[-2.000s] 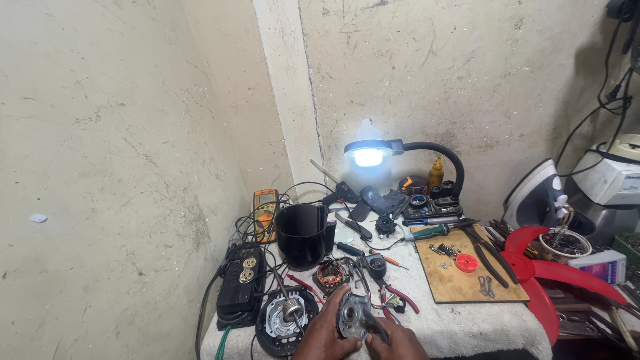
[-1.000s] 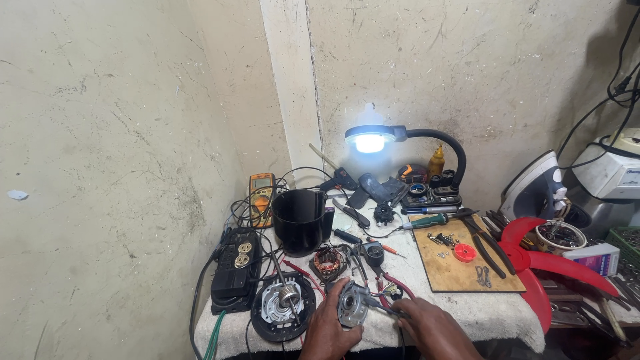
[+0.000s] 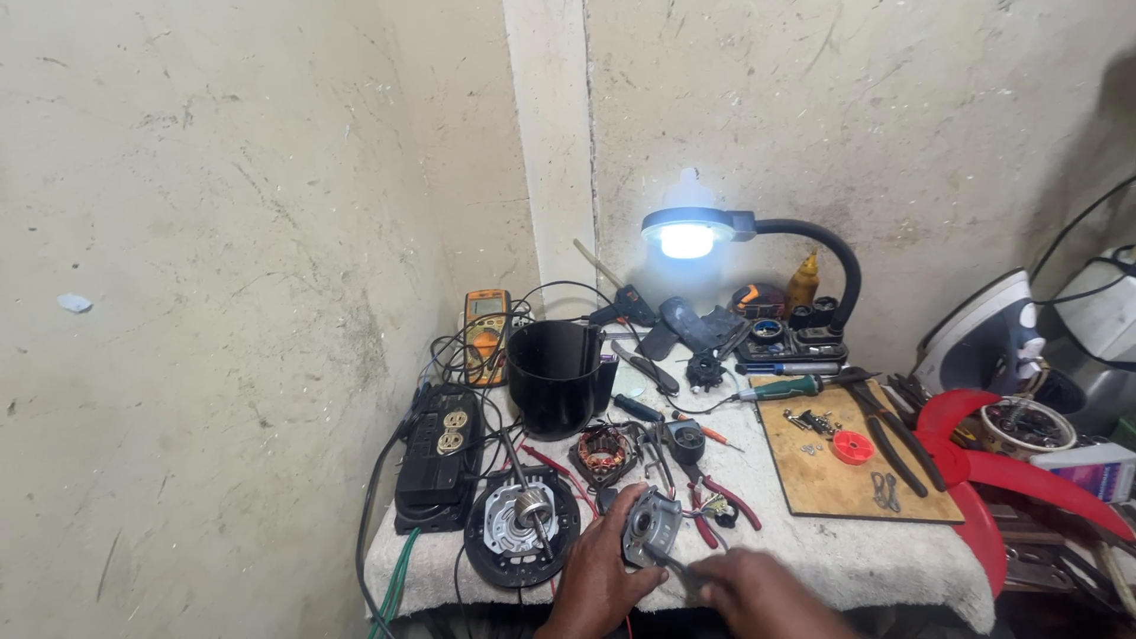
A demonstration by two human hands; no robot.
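Observation:
My left hand point(image 3: 603, 564) grips a grey metal motor end housing point(image 3: 652, 528) with a round bearing seat at its middle, near the table's front edge. Close to the housing's lower right side is my right hand point(image 3: 754, 590), blurred, with a thin dark tool whose tip meets the housing; its kind is unclear. Left of them lies a round black base with a metal motor plate point(image 3: 497, 524), its rotor and shaft point(image 3: 534, 508) standing in it. A stator with copper windings point(image 3: 605, 453) sits just behind the housing. Red-handled pliers point(image 3: 732, 506) lie to the right.
Behind stand a black plastic container point(image 3: 555, 377), a multimeter point(image 3: 486, 333) and a lit gooseneck lamp point(image 3: 688, 235). A black power strip point(image 3: 435, 461) is at left. At right, a wooden board point(image 3: 834, 493) holds screws and a red dish point(image 3: 853, 447), beside red fan blades point(image 3: 967, 457).
My right hand was away from the housing, to its right, one second ago; now it is back close to it with the thin tool. My left hand still holds the housing.

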